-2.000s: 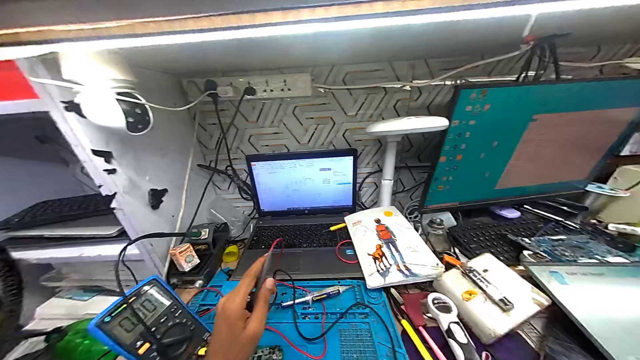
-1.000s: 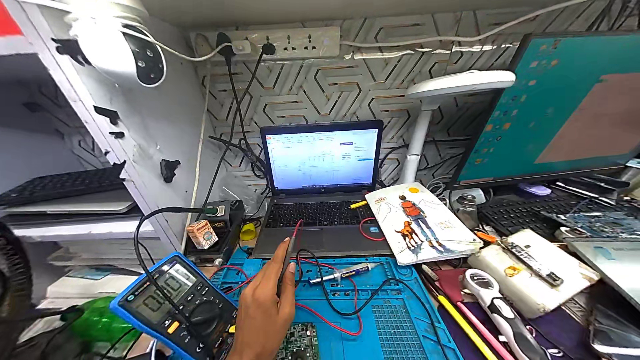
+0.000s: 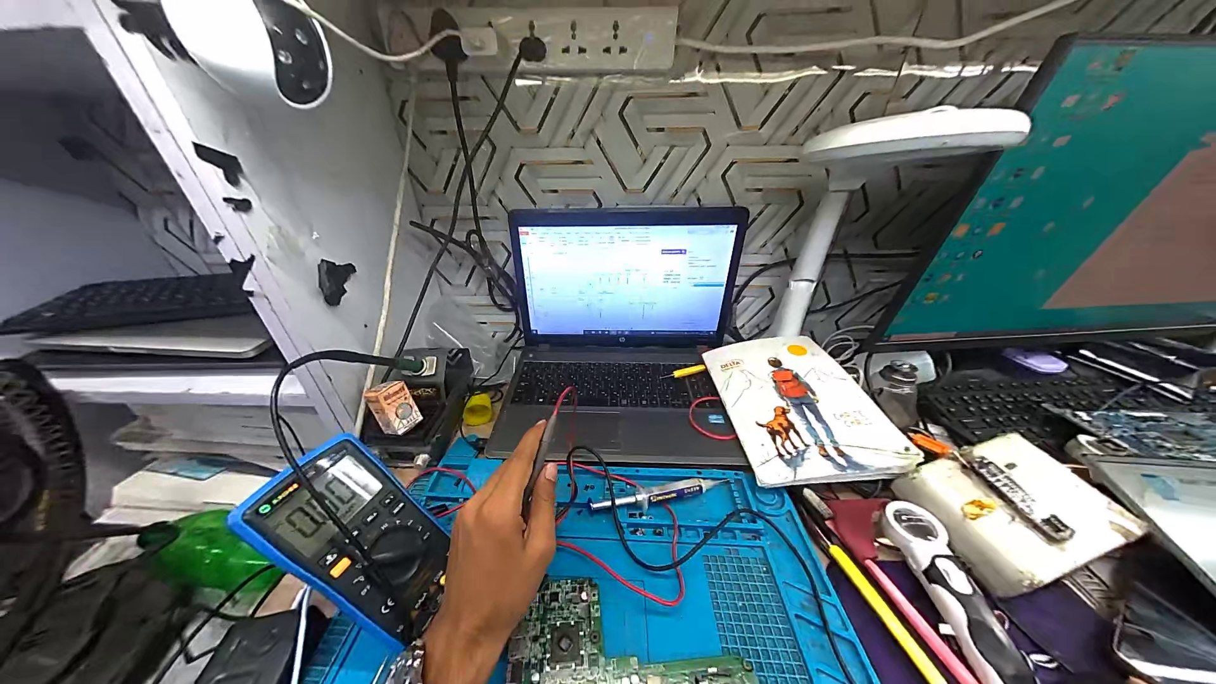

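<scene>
My left hand [image 3: 499, 546] is over the left part of a blue work mat [image 3: 655, 608], holding a dark test probe [image 3: 540, 470] upright between thumb and fingers. A red lead rises from the probe's top end. Left of the hand lies a blue-edged digital multimeter [image 3: 347, 537], tilted, its display lit. A green circuit board [image 3: 565, 632] rests on the mat just right of my wrist, partly cut off by the bottom edge. Red and black leads [image 3: 679, 560] curl across the mat. Beyond them lies a syringe [image 3: 655, 496] with a blue label. My right hand is out of view.
An open laptop [image 3: 627, 285] stands behind the mat. To its right are an illustrated notebook [image 3: 807, 413], a white lamp [image 3: 817, 247] and a large monitor [image 3: 1073, 209]. A white-and-grey handled tool [image 3: 950, 589] and pens lie at right, a green bottle [image 3: 204, 551] at left.
The view has shifted and come nearer, so more of the circuit board shows. My left hand keeps hold of the probe.
</scene>
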